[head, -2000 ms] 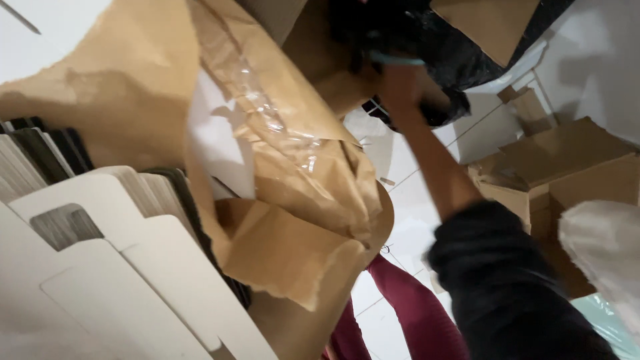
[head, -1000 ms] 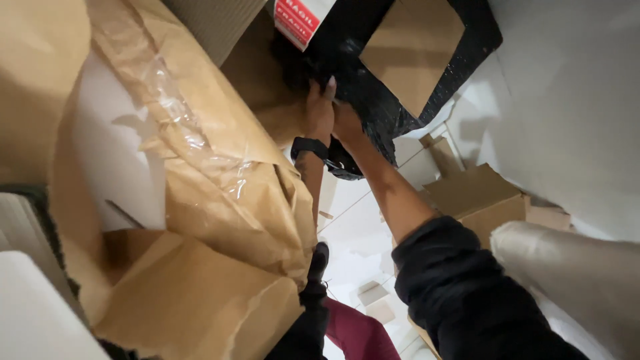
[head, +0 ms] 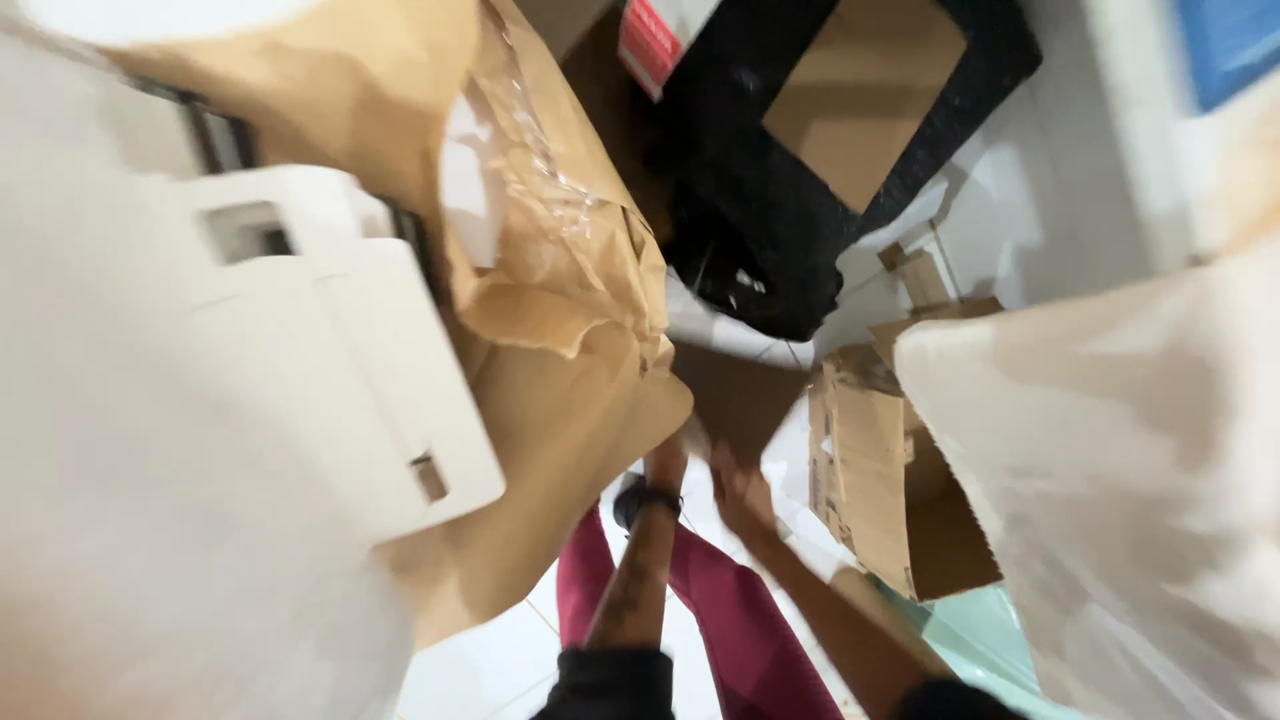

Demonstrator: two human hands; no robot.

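Note:
A brown cardboard piece [head: 745, 400] spans the gap between the torn kraft paper and an open carton. My right hand [head: 742, 492] is at its lower edge, blurred, with the fingers against it. My left hand [head: 668, 455], with a dark band on the wrist, is beside the same piece, its fingers largely hidden by the kraft paper [head: 570, 400]; its grip cannot be made out. Beyond the piece lies a black plastic-wrapped package [head: 740, 150] with a brown cardboard patch [head: 865, 95] on it.
Flat white die-cut pieces [head: 350, 370] stand at the left beside the kraft paper. An open cardboard carton [head: 865, 470] sits on the tiled floor at the right, partly behind a whitish sheet [head: 1110, 450]. A red-and-white label [head: 650, 45] is at the top.
Both hands have left the black package and come back toward my legs, where the brown cardboard piece now shows beside them. The view has shifted.

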